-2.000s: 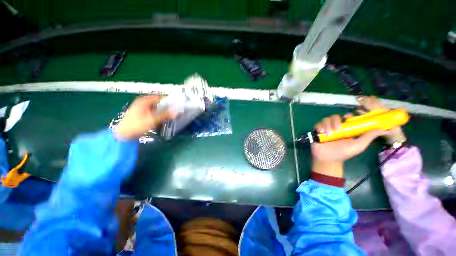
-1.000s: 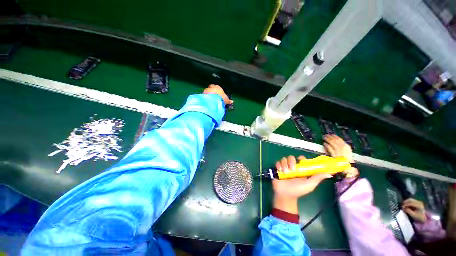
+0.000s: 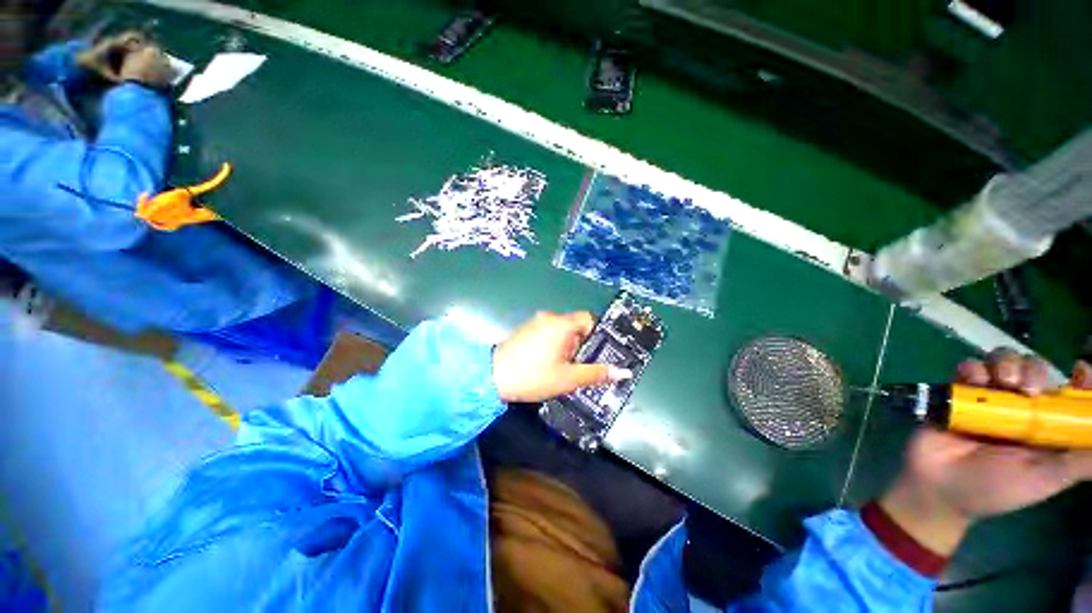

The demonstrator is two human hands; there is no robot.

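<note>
My left hand (image 3: 557,359) holds an open phone unit (image 3: 607,369) at the bench's near edge, fingers on its left side and thumb over its face. Circuit boards show on the unit. My right hand (image 3: 976,461) holds a yellow electric screwdriver (image 3: 1018,414) level, its dark tip pointing left towards the round screw tray (image 3: 787,392). The tip is beside the tray, not touching it. Whether a screw is on the tip cannot be told. A clear bag with small dark blue parts (image 3: 647,243) lies beyond the phone unit. A pile of white slivers (image 3: 484,211) lies left of the bag.
Phone units (image 3: 612,78) lie on the green conveyor beyond the white rail (image 3: 527,128). A pale lamp arm (image 3: 970,240) slants in at the right. At the upper left are another person's hands (image 3: 126,58) and blue sleeves, with an orange tool (image 3: 180,206) at the bench edge.
My left hand has come back from the conveyor and now holds a phone unit at the near edge. The view has turned left. My right hand still holds the screwdriver.
</note>
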